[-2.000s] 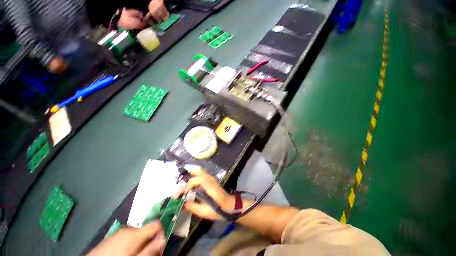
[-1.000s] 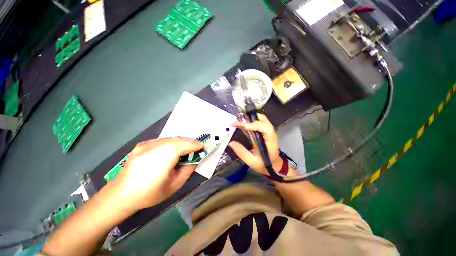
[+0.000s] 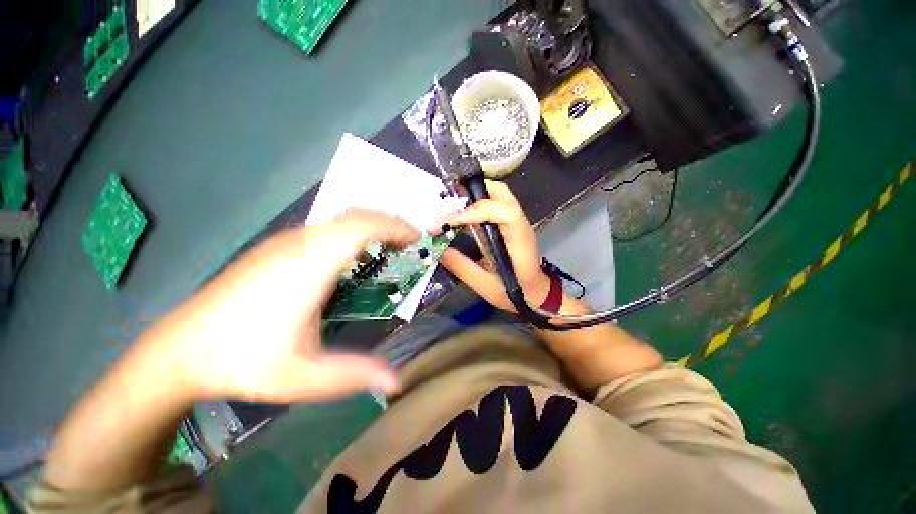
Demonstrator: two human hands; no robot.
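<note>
A green circuit board point(image 3: 377, 293) lies component side up, with dark and pale parts, on a white sheet point(image 3: 352, 181). My left hand point(image 3: 266, 311) is blurred over the board's left side, thumb and fingers spread, and looks empty; it hides part of the board. My right hand point(image 3: 507, 246) is around the soldering iron point(image 3: 492, 233), with the tip end pointing up beside the cup. Its thumb and forefinger are at the board's right corner; whether they grip it is unclear.
A white cup point(image 3: 499, 80) of silvery bits and a yellow sponge point(image 3: 583, 110) stand beyond my right hand. The dark ribbed feeder point(image 3: 673, 100) is further right, its cable looping down. Other boards point(image 3: 116, 231) lie on the conveyor point(image 3: 211, 151) at left.
My left hand has come off the board and opened, thumb spread toward me. The board now lies flatter and more exposed, component side up. My right hand keeps the iron.
</note>
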